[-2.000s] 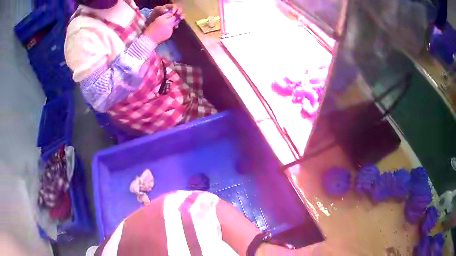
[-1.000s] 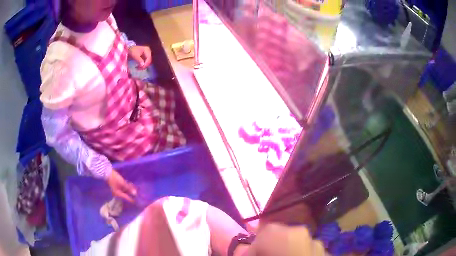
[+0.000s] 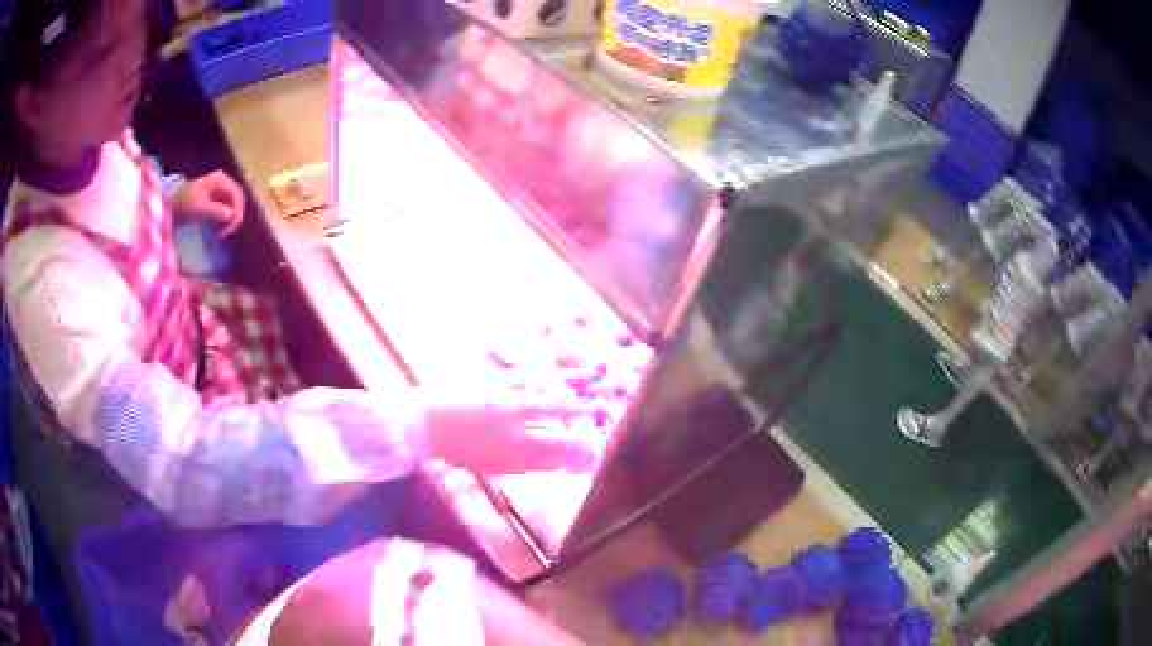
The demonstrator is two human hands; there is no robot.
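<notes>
Several deep blue spiky hair pieces (image 3: pixel 726 589) stand close together in a row on the brown bench at the bottom right of centre. The glass-and-metal light box (image 3: pixel 632 555) glows white-pink, with many small curved pink pieces (image 3: pixel 575 366) inside. My left sleeve and part of my forearm show at the bottom edge, but my left hand is out of the picture. My right hand is not in view.
A co-worker's forearm (image 3: pixel 316 448) reaches into the light box. A blue tray (image 3: pixel 120 568) sits lower left. A yellow-labelled tub (image 3: pixel 676 44) stands on the cabinet. A dark block (image 3: pixel 733 492) and cable lie beside it. A green strip (image 3: pixel 960 435) runs behind.
The view has swung, so the light box appears further left and more of the green strip shows. The co-worker's arm has moved from the blue tray into the light box. My left hand has left the picture.
</notes>
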